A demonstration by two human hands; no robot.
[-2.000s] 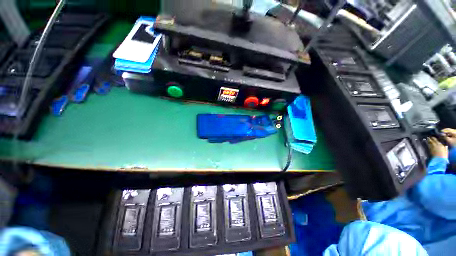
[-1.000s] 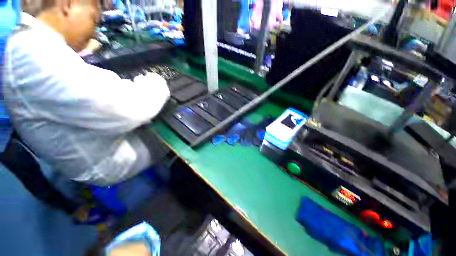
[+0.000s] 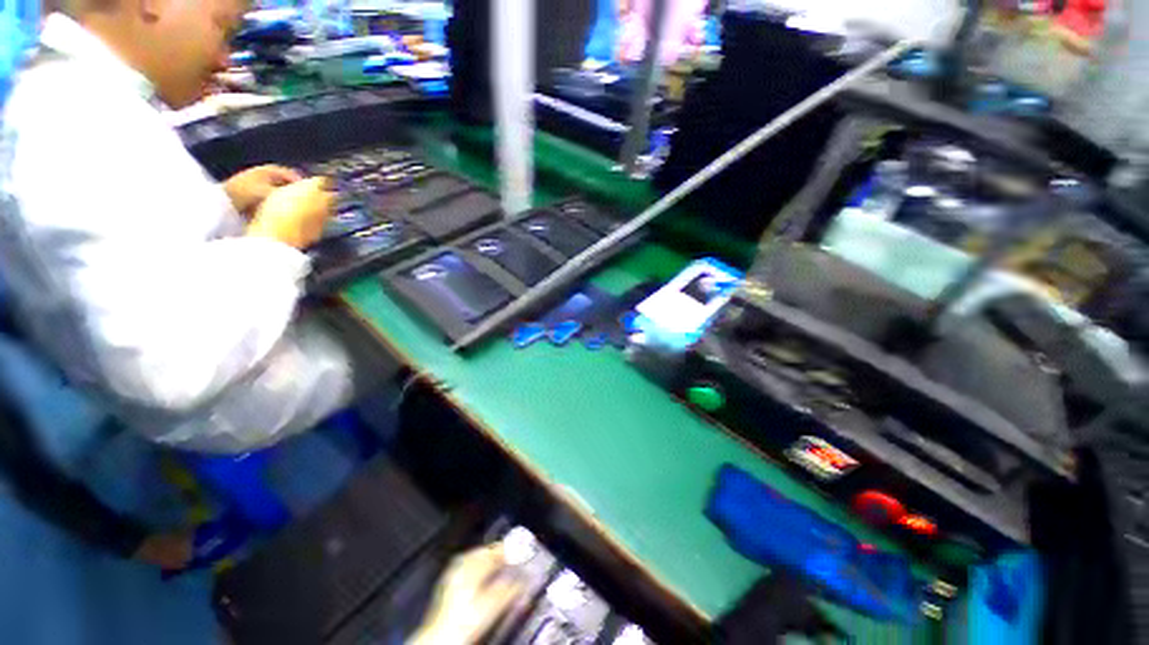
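My left hand (image 3: 476, 595) is blurred at the bottom edge. Its fingers are at the near-left end of the tray of open-backed phone bodies (image 3: 561, 602), which is cut off below the bench. I cannot tell whether it grips anything. A black foam tray (image 3: 330, 554) lies to its left, with its contents unclear. My right hand is not in view.
The black press (image 3: 869, 416) stands on the green bench (image 3: 567, 441), with blue sheets (image 3: 806, 536) before it and white-and-blue cards (image 3: 687, 302) at its left end. A tray of dark panels (image 3: 485, 271) lies further left. A person in white (image 3: 164, 277) works at the far left.
The view has swung left from the phone tray and press. The black tray now shows at the bottom, and my left hand has moved right to the phone tray. The person's hands now show over their work.
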